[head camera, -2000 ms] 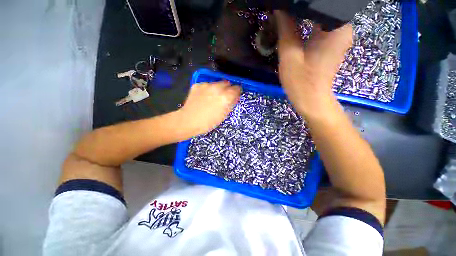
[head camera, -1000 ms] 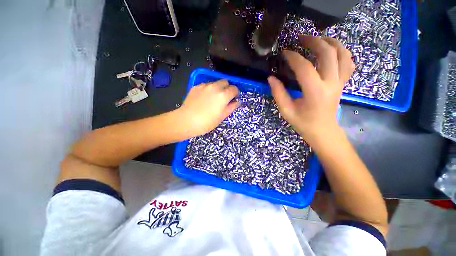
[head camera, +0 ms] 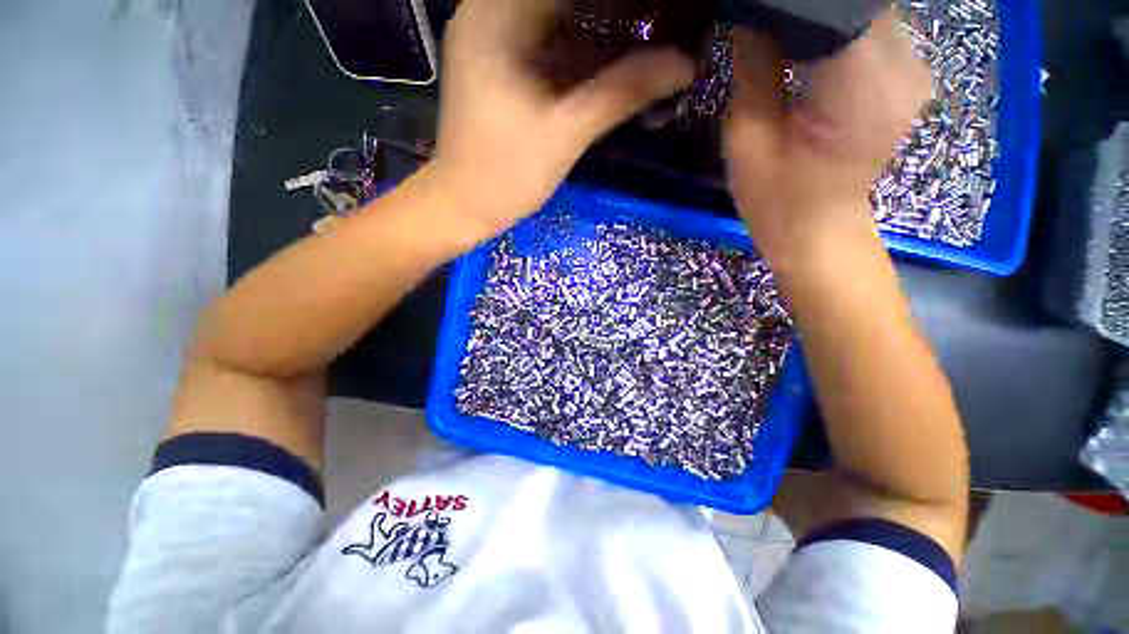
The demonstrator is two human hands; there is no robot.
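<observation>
My left hand [head camera: 514, 124] is over the left side of the dark machine base plate, its thumb stretched right toward the middle; its other fingers are blurred or cut off by the top edge. My right hand [head camera: 823, 136] is blurred beside the dark press head [head camera: 811, 22], over the right side of the base; its fingertips are hidden. I cannot tell whether either hand holds a part. The near blue tray [head camera: 594, 477], full of small silver metal sleeves [head camera: 619, 347], lies below both hands. Small shiny parts [head camera: 708, 87] lie between the hands.
The far blue tray [head camera: 1023, 161], also full of sleeves, is at the upper right. A smartphone [head camera: 378, 37] is at the upper left. Keys [head camera: 334, 192] lie partly behind my left forearm. A clear tub of small parts [head camera: 1114, 235] is at the right edge.
My left hand has left the near tray's upper left rim and moved up over the machine base. My right hand has moved up to the press head from the tray's upper right edge.
</observation>
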